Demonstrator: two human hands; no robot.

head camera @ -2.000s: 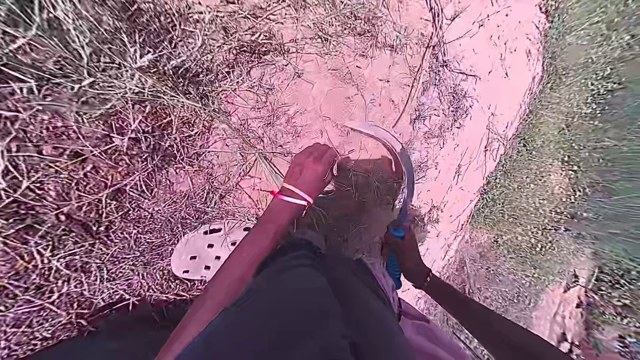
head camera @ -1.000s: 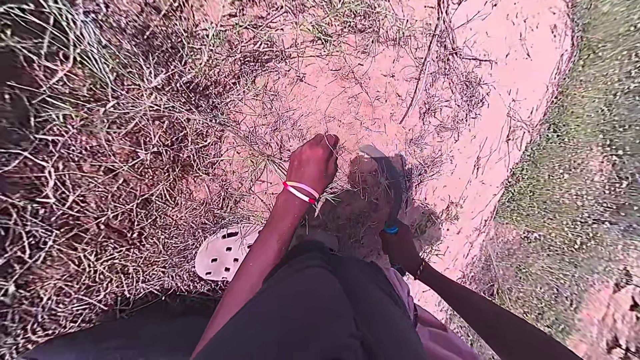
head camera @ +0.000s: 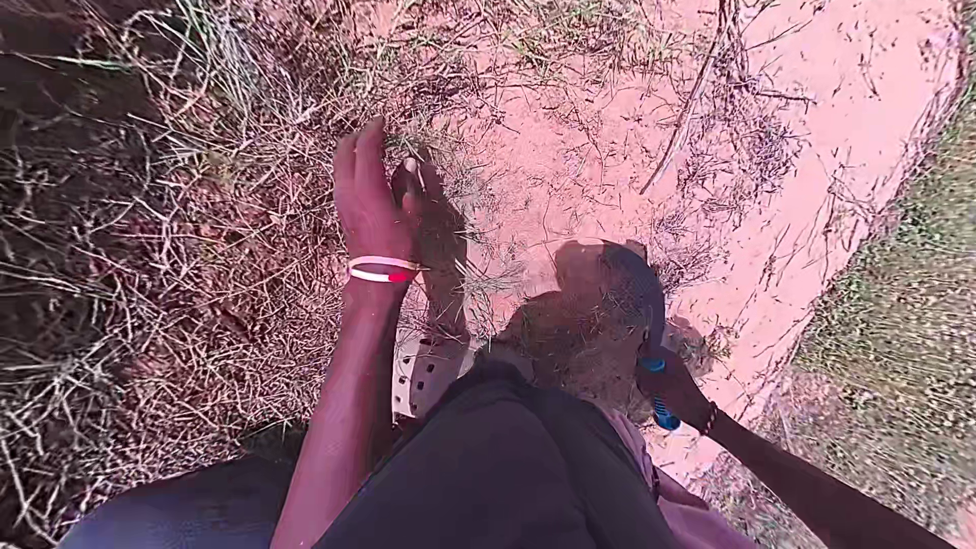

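Note:
My left hand (head camera: pixel 375 194), with two thin bands at its wrist, reaches over the edge of the dry grass (head camera: pixel 252 221). Its fingers are apart and nothing shows in them; its shadow falls on the soil beside it. My right hand (head camera: pixel 679 390) is closed around the blue handle of a sickle (head camera: pixel 648 301). The curved blade points up and to the left, above shaded ground, and its tip is hard to make out.
A light clog with holes (head camera: pixel 427 375) shows beside my dark-clothed leg (head camera: pixel 496 465). Bare reddish soil (head camera: pixel 564 168) lies ahead, crossed by a thin dry stick (head camera: pixel 686 114). Green grass (head camera: pixel 900 305) borders it on the right; tangled dry stalks cover the left.
My left hand has moved left and forward, from the bare soil to the dry grass, and its fingers have spread. My right hand still holds the sickle.

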